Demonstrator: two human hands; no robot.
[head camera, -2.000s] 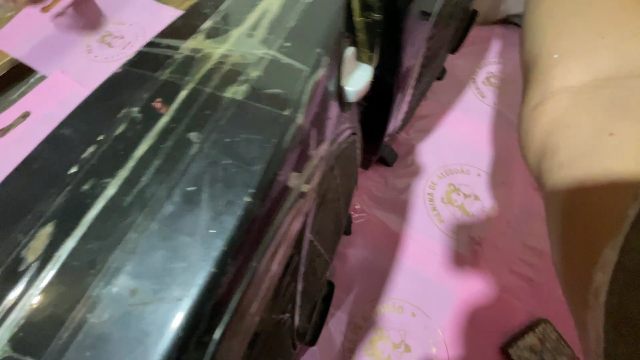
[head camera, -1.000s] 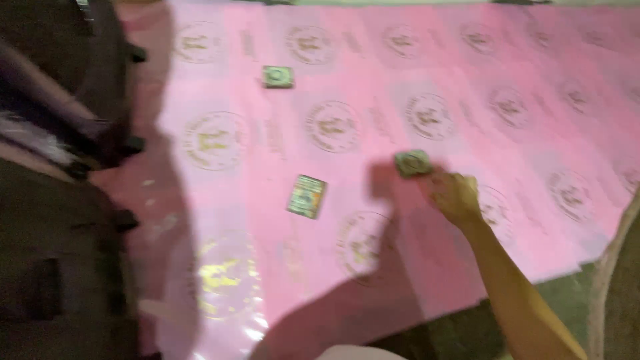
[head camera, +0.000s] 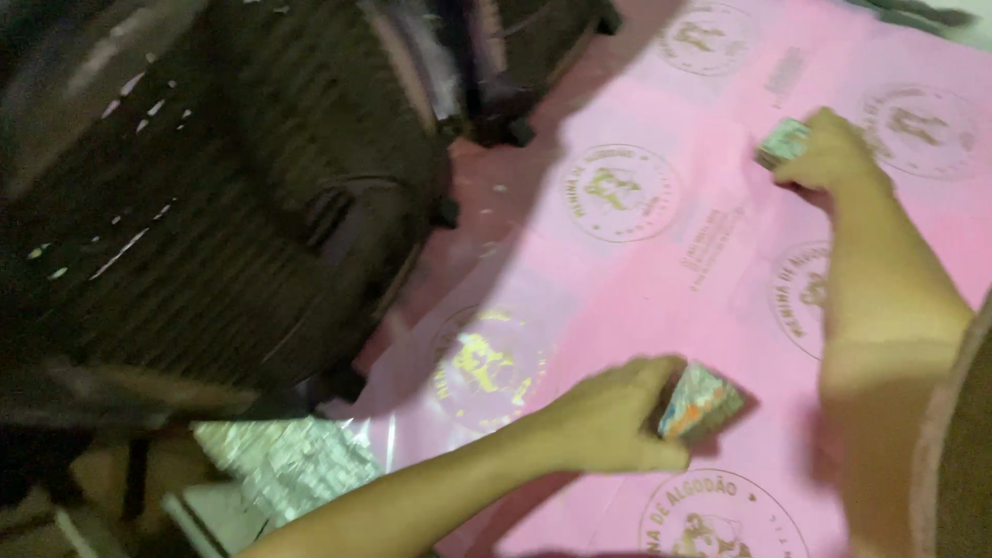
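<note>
My left hand reaches in from the lower left, its fingers and thumb around a small block with a pale, orange and blue printed face. This block is over a pink plastic sheet printed with gold round emblems. Farther up, on the right, my right hand grips a second small block by its near side; its top is pale green. The blocks' material cannot be told through the blur. The two hands are well apart.
Large dark ribbed casings with small black feet stand along the left of the pink sheet. Below them lies a shiny, crinkled pale green material. A dark greenish thing is at the top right edge.
My left hand has come into view and taken hold of a block. My right hand, beside a block a second ago, now grips one. The view has swung and come closer.
</note>
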